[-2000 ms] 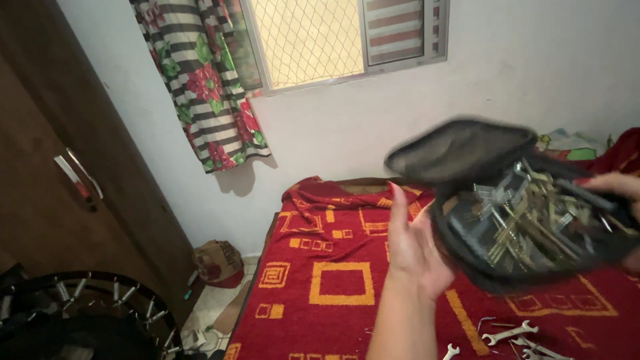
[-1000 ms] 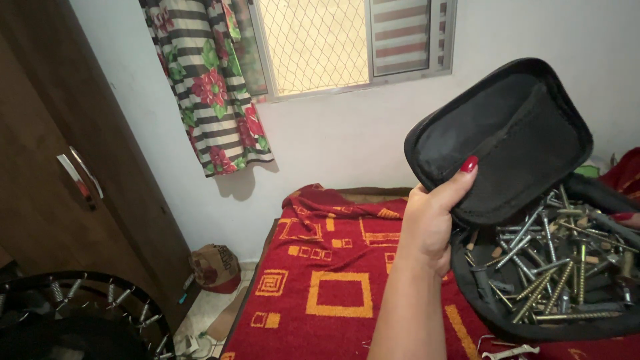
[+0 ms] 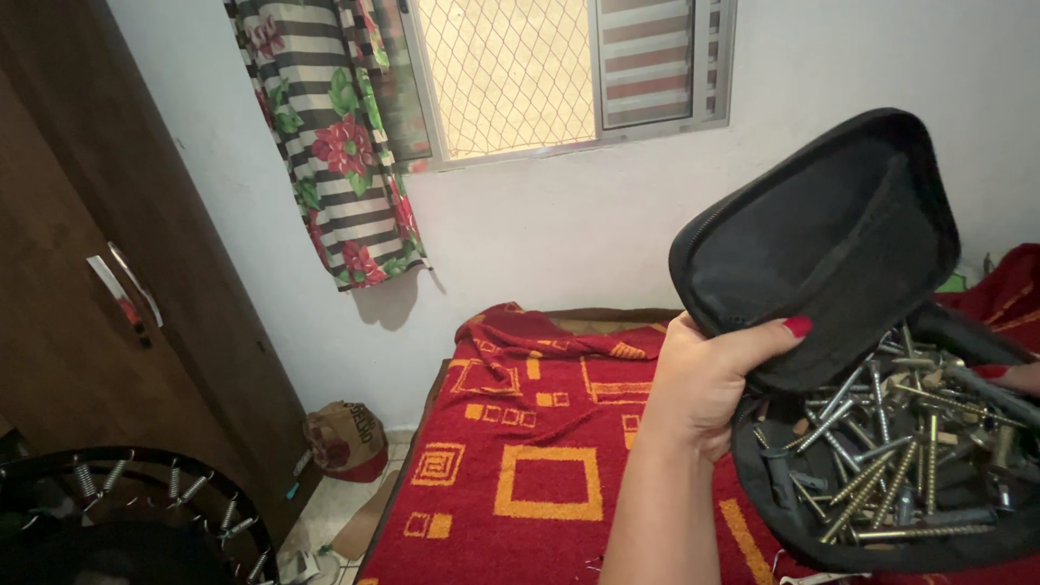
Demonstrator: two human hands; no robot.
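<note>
A black zippered case stands unzipped at the right, its lid (image 3: 821, 236) tilted up and its lower half (image 3: 800, 540) filled with loose screws (image 3: 902, 455) and grey wall plugs (image 3: 782, 479). My left hand (image 3: 715, 378) grips the case near its hinge, thumb on the inner face of the lid and the other fingers hidden behind. At the right edge part of my right hand (image 3: 1020, 375) shows, its thumb at the rim of the screw-filled half. Below the case, part of a metal wrench (image 3: 825, 578) lies on the red blanket (image 3: 617, 520).
The blanket covers a bed below the window (image 3: 512, 77). A brown wardrobe (image 3: 106, 341) stands at the left, with a paper bag (image 3: 347, 439) on the floor beside it. A round black frame with springs (image 3: 175, 479) fills the lower left corner.
The lid has swung up and now faces me more. My left hand has moved from beneath the case to a thumb grip on the lid.
</note>
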